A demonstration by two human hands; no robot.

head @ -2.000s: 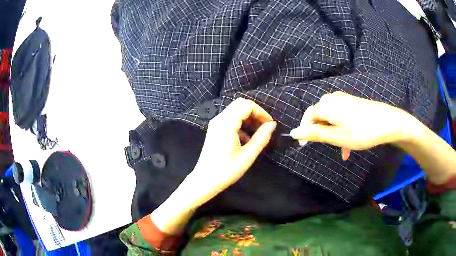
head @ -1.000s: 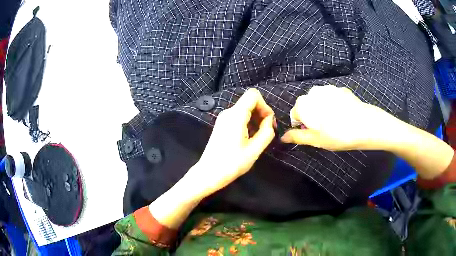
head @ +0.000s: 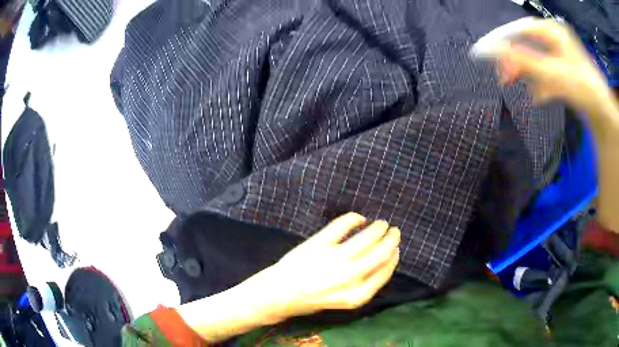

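The dark garment with a thin white grid check (head: 339, 156) covers the table, with its plain black facing (head: 244, 247) along the near side. My left hand (head: 346, 264) is on the garment's near edge, its fingers curled over the cloth. My right hand (head: 543, 64) is raised at the upper right and blurred; what its fingertips hold cannot be told. No needle or thread can be made out. A dark button (head: 233, 194) is on the checked edge, and another (head: 193, 266) is on the black area at the left.
A round black tray with a red rim (head: 95, 305) stands at the lower left, beside small cylinders (head: 44, 296). A black pouch (head: 29, 173) lies at the left of the white table (head: 88, 156). Blue plastic (head: 550, 217) is at the right, below the cloth.
My right hand has moved up and to the right, away from my left hand. My left hand sits lower and its fingers have closed over the cloth. The view has shifted.
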